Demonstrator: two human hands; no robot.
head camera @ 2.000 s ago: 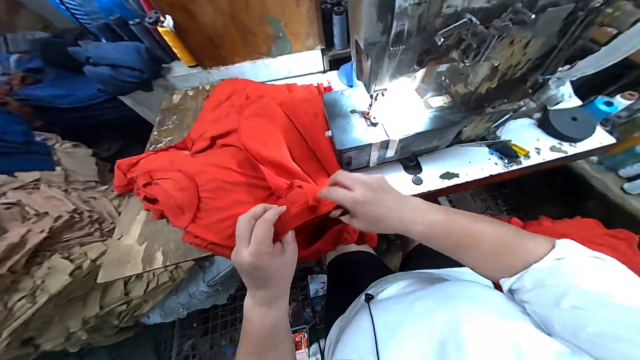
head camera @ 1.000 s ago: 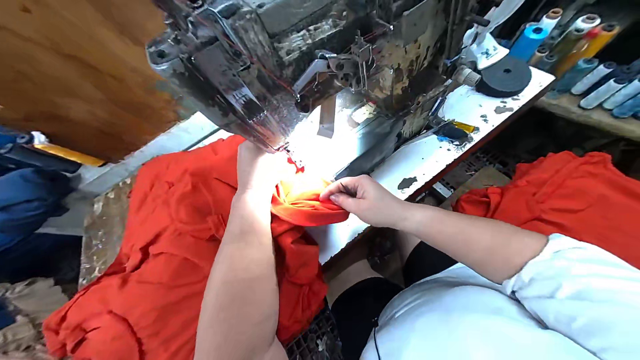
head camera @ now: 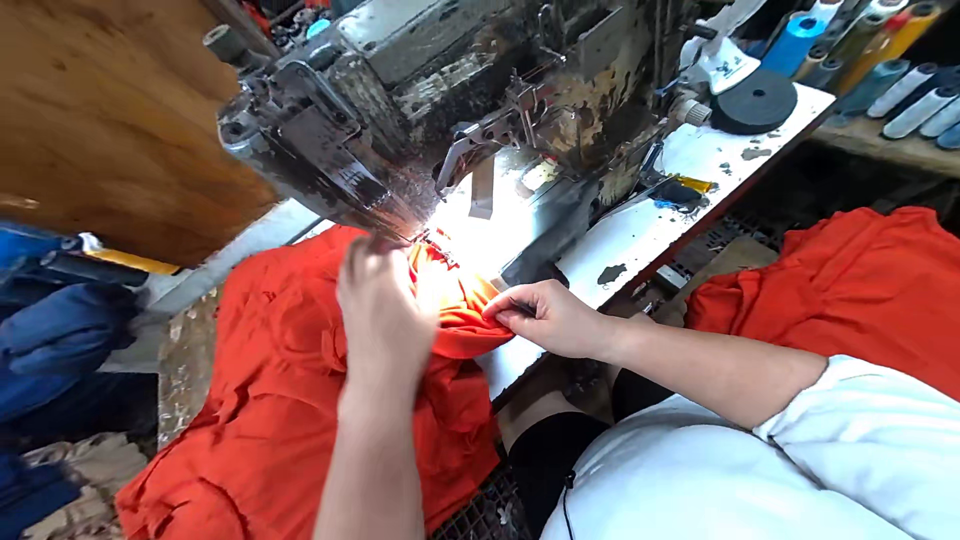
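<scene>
A red knit garment (head camera: 277, 375) lies bunched over the left part of the work surface, with one folded part under the needle area of an industrial sewing machine (head camera: 450, 82). Bright lamp light washes out the needle and presser foot. My left hand (head camera: 382, 292), blurred, is over the cloth just left of the needle; its fingertips are partly hidden, so its hold is unclear. On the near right side of the needle area, my right hand (head camera: 551, 315) pinches a folded edge of the red cloth between thumb and fingers.
A black tape roll (head camera: 754, 101) and a small yellow-handled tool (head camera: 694, 184) sit on the white table (head camera: 630, 240). Thread cones (head camera: 795, 41) stand at the upper right. More red cloth (head camera: 840, 292) lies right, blue cloth (head camera: 67, 337) left. A wooden panel (head camera: 127, 127) rises behind.
Two seconds ago both hands held the red cloth in front of the machine; since then, the cloth and both hands have moved up to the needle area. The view has shifted closer to the machine.
</scene>
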